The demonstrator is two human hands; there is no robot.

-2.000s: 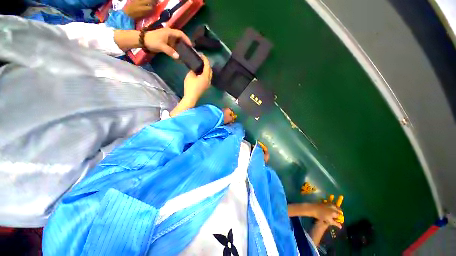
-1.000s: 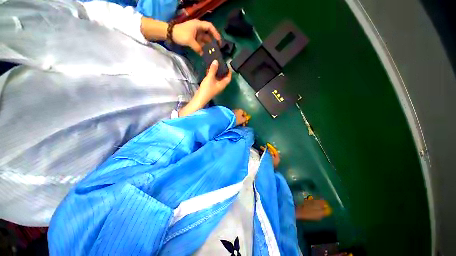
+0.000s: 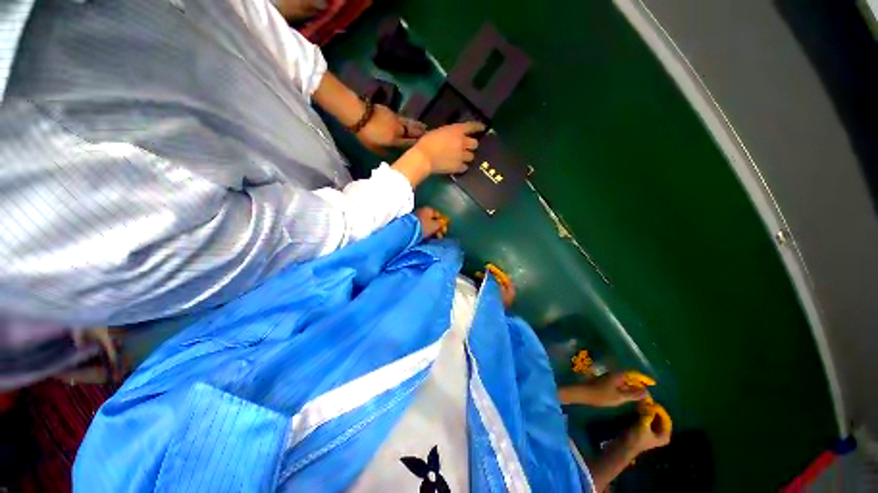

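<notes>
My left hand (image 3: 432, 222) is small and partly hidden by its blue sleeve, with yellow finger cots at the fingertips. My right hand (image 3: 501, 285) is beside the smock front, also with yellow cots and partly hidden. I see nothing held in either, but their grip is unclear. An open black gift box (image 3: 491, 173) with gold print and gold corners lies on the green bench ahead of my hands. A black insert (image 3: 491, 72) with a rectangular cut-out lies beyond it. Another person's hand (image 3: 450, 148) reaches over the box's open part and hides some of it.
The other person's second hand (image 3: 383, 129), with a bracelet, is left of the box. Dark pieces (image 3: 400, 50) lie farther up. At the right, another worker's hands (image 3: 635, 409) wear yellow cots, near loose orange-yellow bits (image 3: 581, 362). The bench's pale edge (image 3: 770, 212) curves along the right.
The grey-clad person's hands have come down from holding a black block in the air to the open box. The block is no longer clearly seen. My hands stay near the smock.
</notes>
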